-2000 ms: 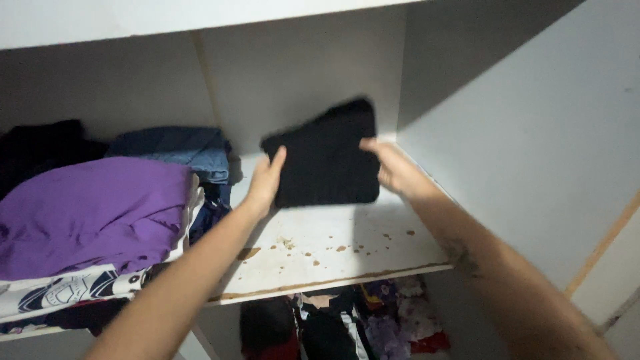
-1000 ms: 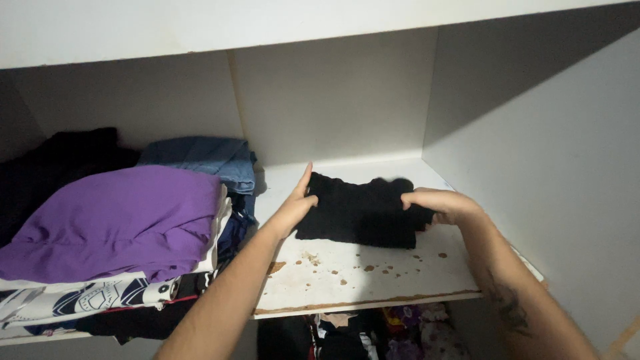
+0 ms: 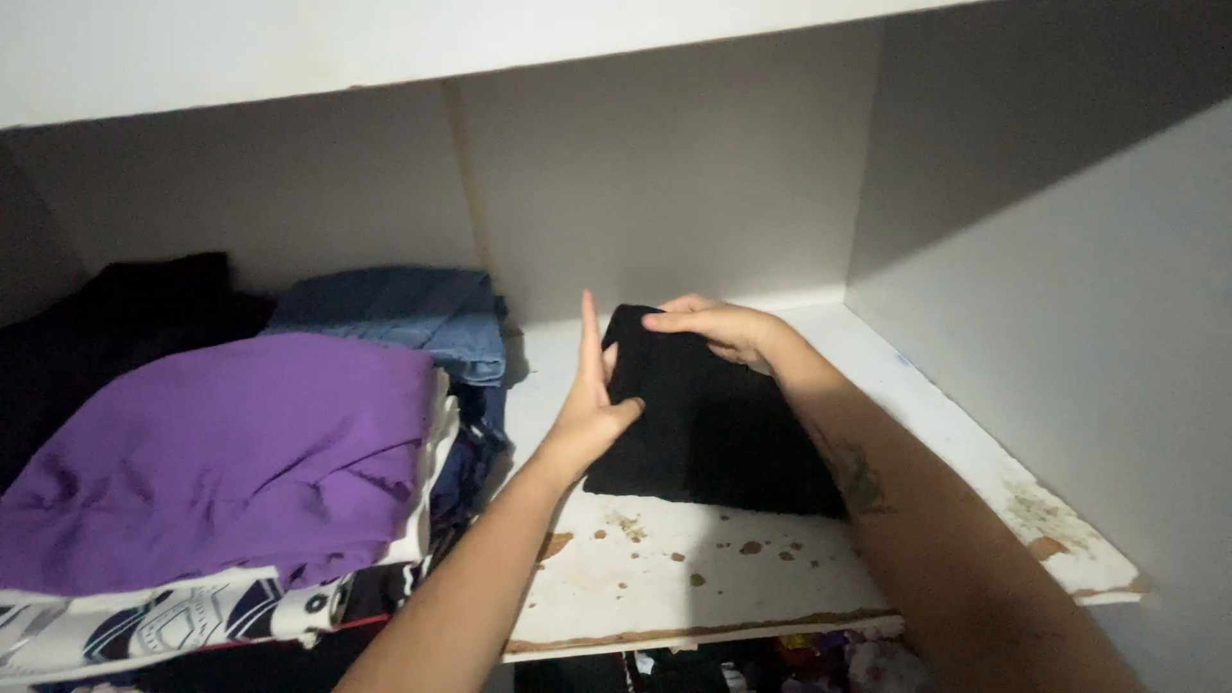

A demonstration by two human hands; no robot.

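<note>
A folded black cloth garment (image 3: 712, 433) lies on the white shelf (image 3: 664, 577), whose surface is chipped. At its left edge is my left hand (image 3: 597, 404), with the thumb on top of the cloth and a finger pointing up along the side. My right hand (image 3: 722, 332) grips the garment's far edge, thumb on top and fingers behind. Left of my hands sits a stack with a purple garment (image 3: 241, 452) on top of white printed cloth (image 3: 192, 616). Folded blue jeans (image 3: 395, 313) lie behind it.
Black clothing (image 3: 125, 308) is heaped at the far left. The cupboard's side panel (image 3: 1059, 308) stands on the right and an upper board (image 3: 433, 38) runs overhead. More clothes (image 3: 799, 664) show below the worn front edge of the shelf.
Two seconds ago both hands held the black garment up above the shelf; it is lower now, on the shelf. My right hand has moved from its right side to its far edge.
</note>
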